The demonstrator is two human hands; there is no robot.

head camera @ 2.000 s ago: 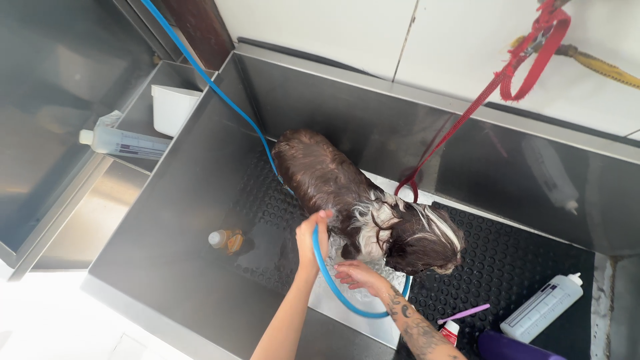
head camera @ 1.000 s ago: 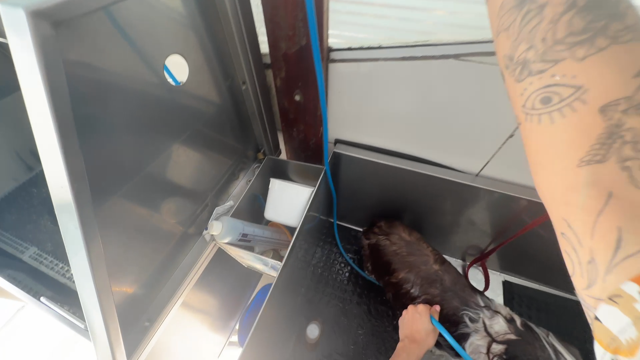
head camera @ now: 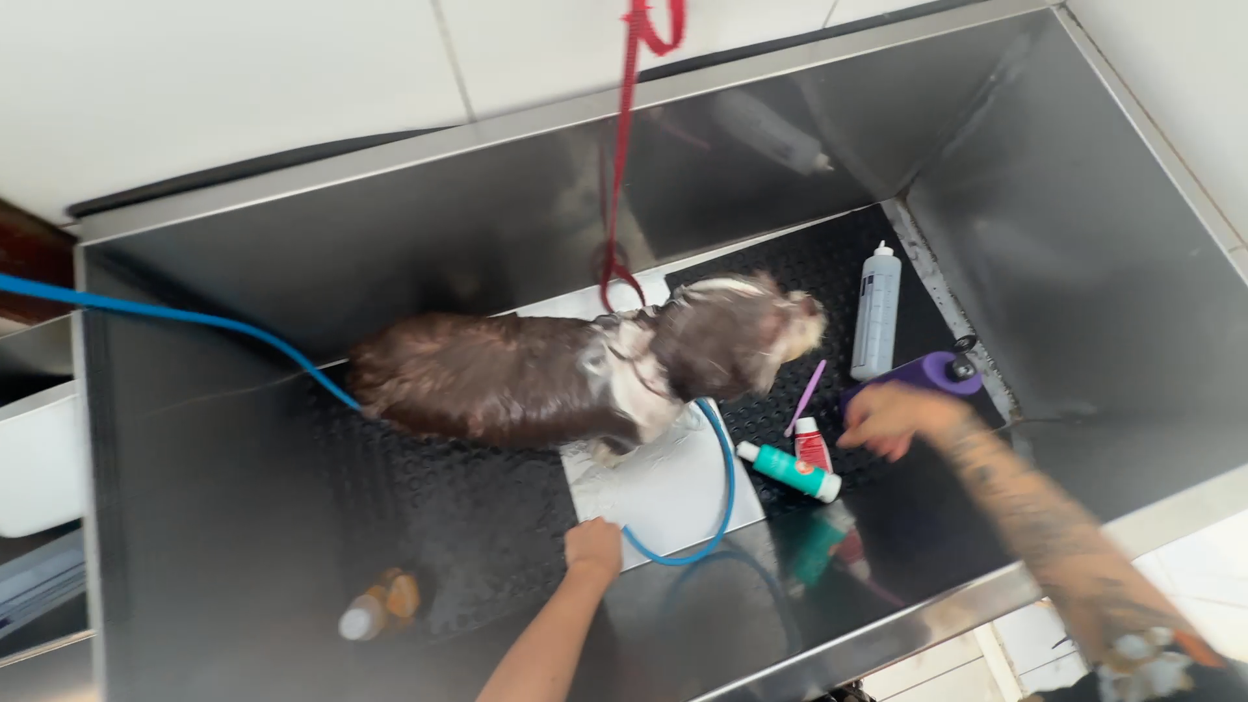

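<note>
A wet brown and white dog (head camera: 487, 380) stands in a stainless steel tub, its head toward the right, a red leash (head camera: 624, 146) at its neck. Below its chest, my left hand (head camera: 594, 548) is closed on the end of a blue hose (head camera: 729, 468), which loops up beside the dog. My right hand (head camera: 892, 419) is at a purple bottle (head camera: 912, 380) lying on the black mat; the fingers are blurred, so a grip on it cannot be told. Near that hand lie a green tube (head camera: 788, 472), a red and white tube (head camera: 810, 445) and a purple toothbrush-like stick (head camera: 805, 398).
A clear bottle with a nozzle (head camera: 877, 312) lies at the right on the rubber mat (head camera: 780, 244). An amber bottle (head camera: 380, 604) is at the lower left. The tub's front rim (head camera: 877, 634) runs below my right forearm. A white container (head camera: 39, 468) stands outside at the left.
The view has swung right. My right hand, not visible a second ago when its raised forearm crossed the view, is now down at the purple bottle. My left hand has moved off the dog's side, still with the hose.
</note>
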